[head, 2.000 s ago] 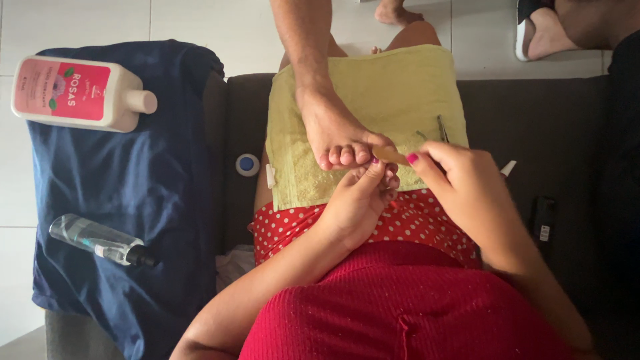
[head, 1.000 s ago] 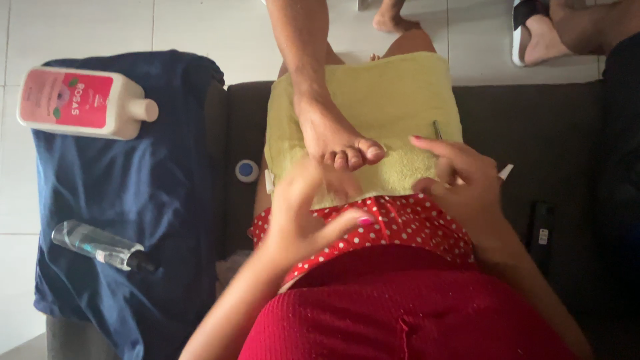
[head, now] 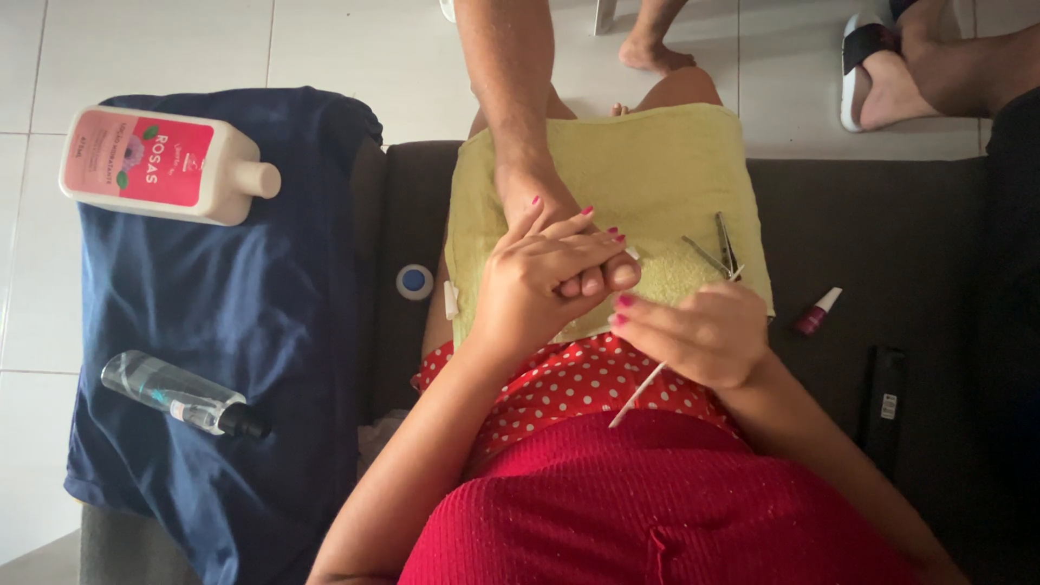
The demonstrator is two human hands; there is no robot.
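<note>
Another person's bare foot rests on a yellow-green towel across my lap. My left hand lies over the front of that foot, gripping it, with the big toe and neighbouring toes showing past my palm. Just right of the toes, my right hand is bent around a thin white stick, whose lower end points toward my red top. Metal cuticle nippers lie on the towel behind my right hand, their lower part hidden.
On blue cloth at left lie a lotion bottle and a clear bottle with a black cap. A blue-and-white round item, a nail polish bottle and a black box are on the dark seat. Other people's feet are beyond.
Two seconds ago my right hand held a tan nail file at the toes; now it holds a white stick. My left hand, raised and blurred one second ago, has settled on the foot.
</note>
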